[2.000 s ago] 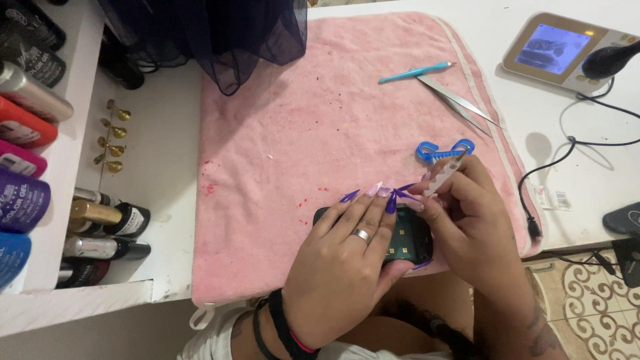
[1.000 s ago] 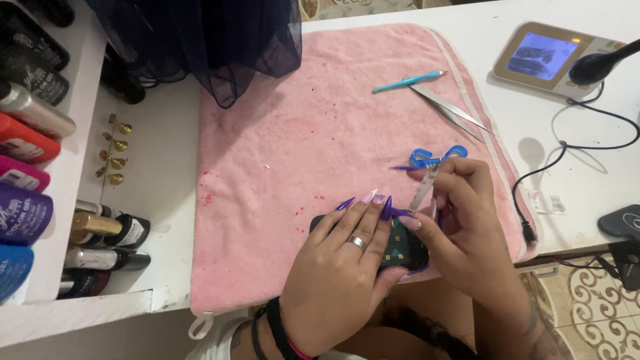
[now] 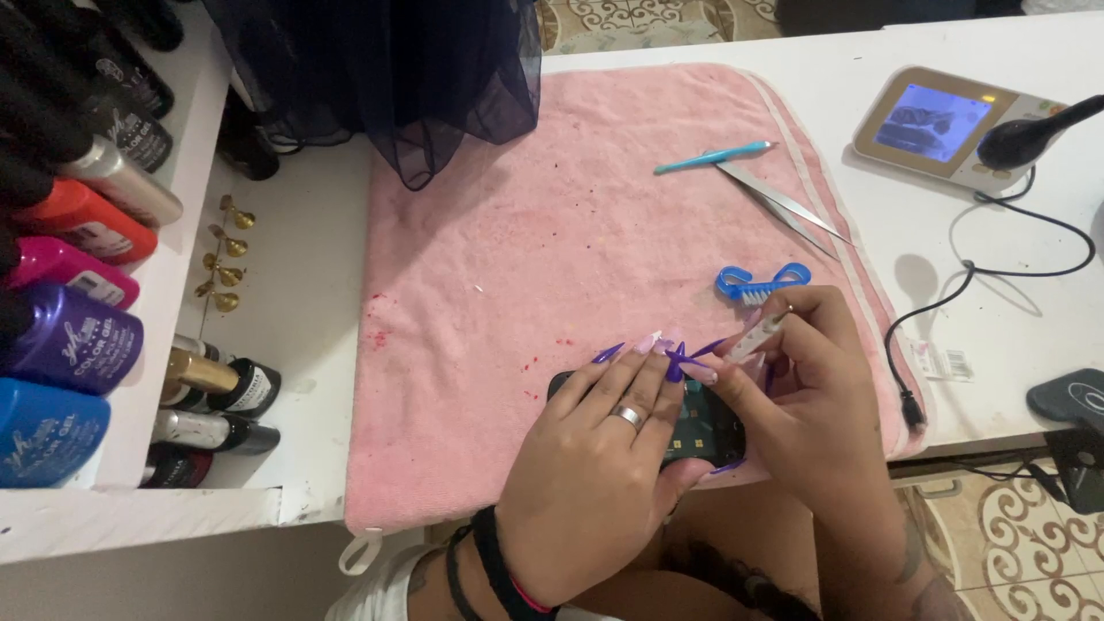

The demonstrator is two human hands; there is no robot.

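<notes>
My left hand [image 3: 604, 457] lies palm down, fingers spread a little, over a small black nail lamp [image 3: 703, 431] with square LEDs at the pink towel's near edge. Its long pointed nails are purple, with pink and white ones among them, and a silver ring [image 3: 627, 417] is on one finger. My right hand [image 3: 789, 388] pinches a slim, pale-handled nail tool [image 3: 755, 338] close to the left hand's fingertips; which end touches the nail is hidden. A blue nail brush [image 3: 763, 283] with white bristles lies just beyond the right hand.
Metal tweezers [image 3: 785, 207] and a turquoise tool [image 3: 714, 158] lie on the pink towel [image 3: 483, 362]. A baby-monitor-like screen device [image 3: 936, 129], a black cable [image 3: 1026, 270] and a black-headed object [image 3: 1026, 142] are at right. Polish bottles [image 3: 78, 336] fill shelves at left; dark sheer fabric [image 3: 371, 69] hangs over the towel.
Over the last two seconds the right hand has shifted slightly around the left hand's fingertips, the tool staying in its grip. The left hand has stayed over the lamp.
</notes>
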